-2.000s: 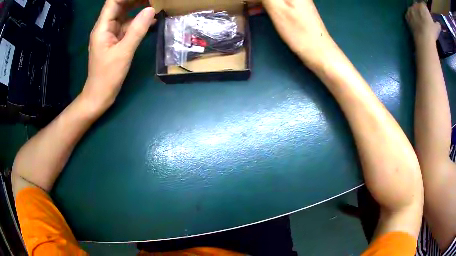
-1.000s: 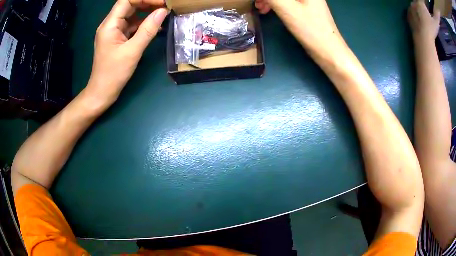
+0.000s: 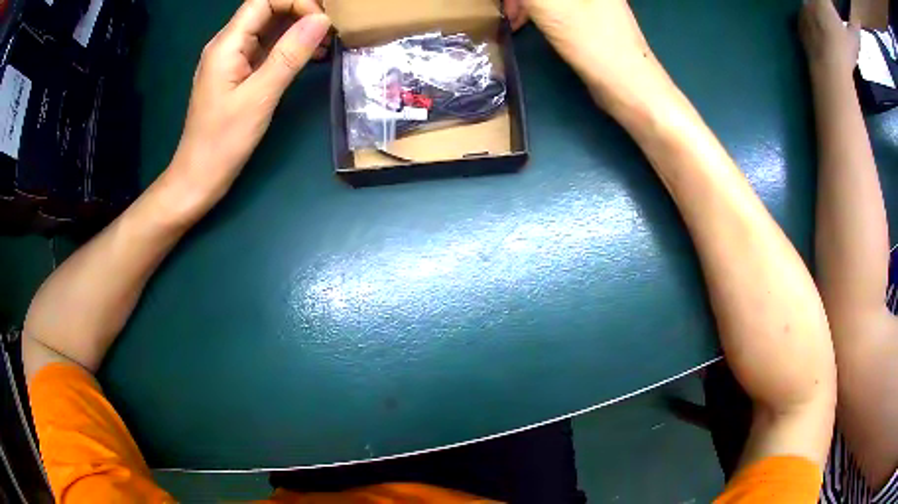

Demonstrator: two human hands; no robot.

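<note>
The open retail box lies on the green table at the top middle, black outside and brown inside. Its lid stands up at the back, cut off by the top edge. Inside, a clear plastic bag with a black cable and red and white plugs lies on brown card. My left hand has thumb and fingers at the lid's left edge. My right hand is at the lid's right edge; its fingers are partly cut off by the top edge.
Stacked black boxes with white labels stand at the left edge. At the right, another person's hand is at a similar box. The table's pale curved edge runs along the bottom.
The box has moved right from its earlier place and a little toward me, and more of the lid's inside shows. My hands have shifted slightly with it.
</note>
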